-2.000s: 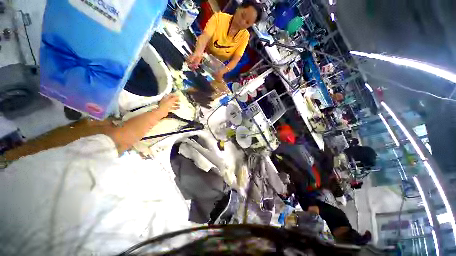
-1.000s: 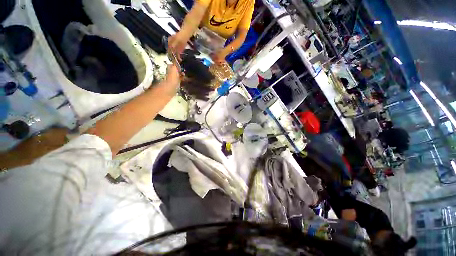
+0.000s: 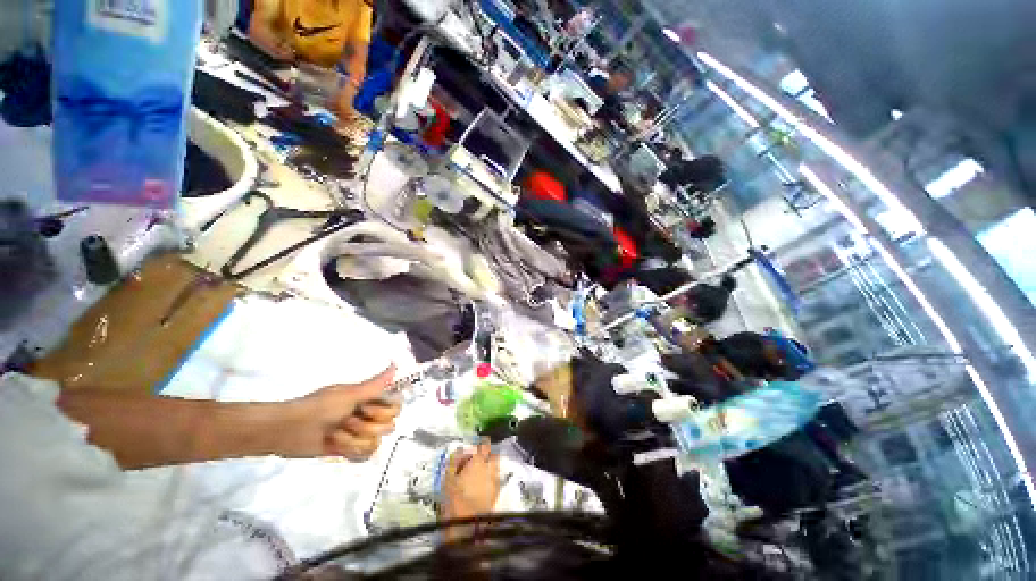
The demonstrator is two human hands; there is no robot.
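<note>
My left hand point(image 3: 350, 422) reaches in from the left with curled fingers. A thin, pale metallic item point(image 3: 423, 372) sticks out from its fingertips; I cannot tell what it is. My right hand point(image 3: 468, 479) is at the bottom centre, small and partly cut by the dark curved rim. Its fingers are at a white machine part with a blue edge, and I cannot tell if it holds anything. A white sheet or cloth point(image 3: 284, 350) lies under and behind my left hand.
A blue carton point(image 3: 123, 108) stands at upper left. Behind it, a person in yellow point(image 3: 324, 28) is at dark pieces point(image 3: 312, 142). Black hangers point(image 3: 278, 227) and a grey garment heap point(image 3: 398, 297) lie on the table. A green round item point(image 3: 491, 403) and thread cones point(image 3: 673, 409) are to the right.
The view has swung, so the yellow-clad person and grey heap sit further up and left. My left hand has left the hanger area and curled. My right hand has come into view.
</note>
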